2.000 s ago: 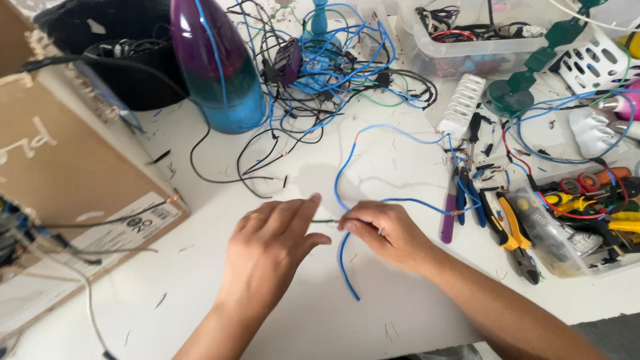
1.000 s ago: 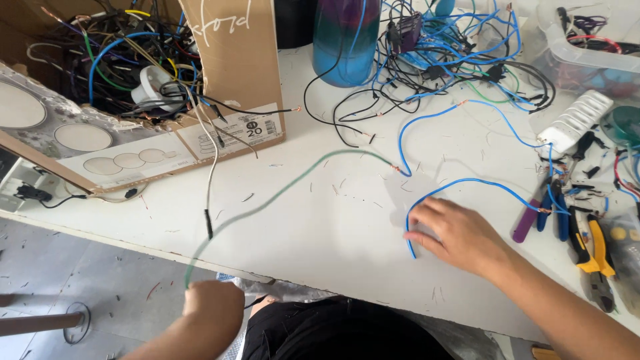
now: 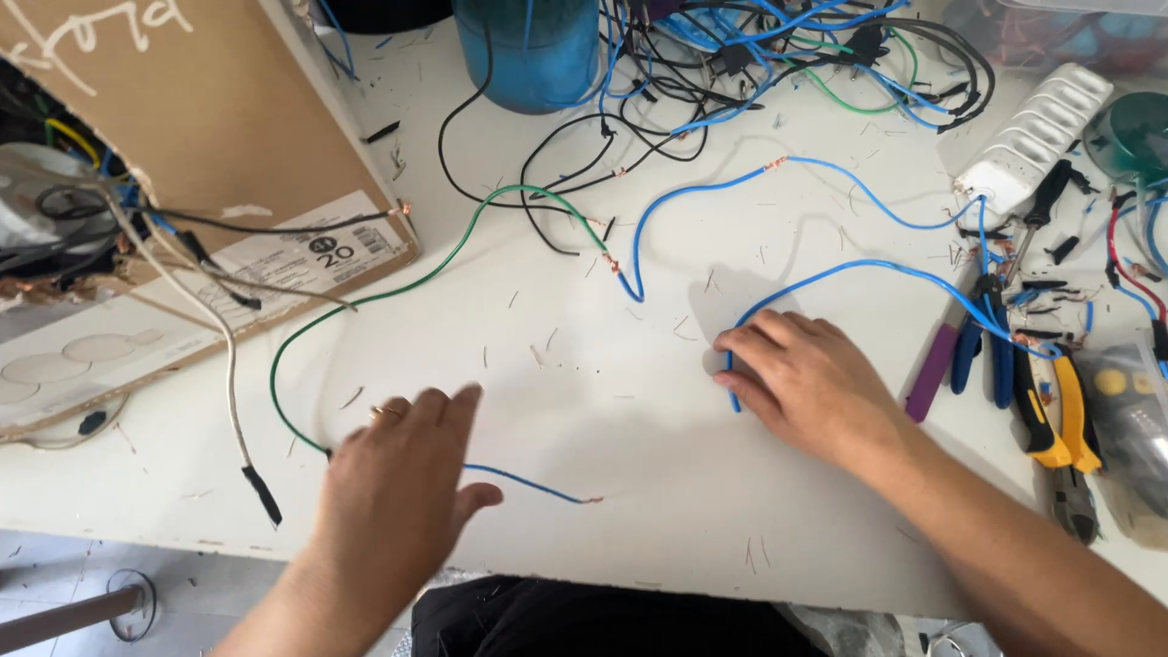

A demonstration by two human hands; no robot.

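Note:
My left hand lies over a wire near the table's front edge, fingers slightly apart; its palm side is hidden. From its left side a green wire curves up to a bare copper twist with a blue wire. A short blue wire with a bare copper tip comes out at its right. My right hand holds another blue wire between thumb and fingers, its cut end just below them. That wire runs right to bare copper strands near the pliers.
A cardboard box of wires stands at the left. Behind are a blue container and tangled cables. A white power strip, a screwdriver, blue-handled pliers and yellow-black cutters lie at the right.
My left hand has moved from the table's front edge onto the tabletop, beside a short blue wire end. The green wire now bends in a wide curve. My right hand remains at the blue wire.

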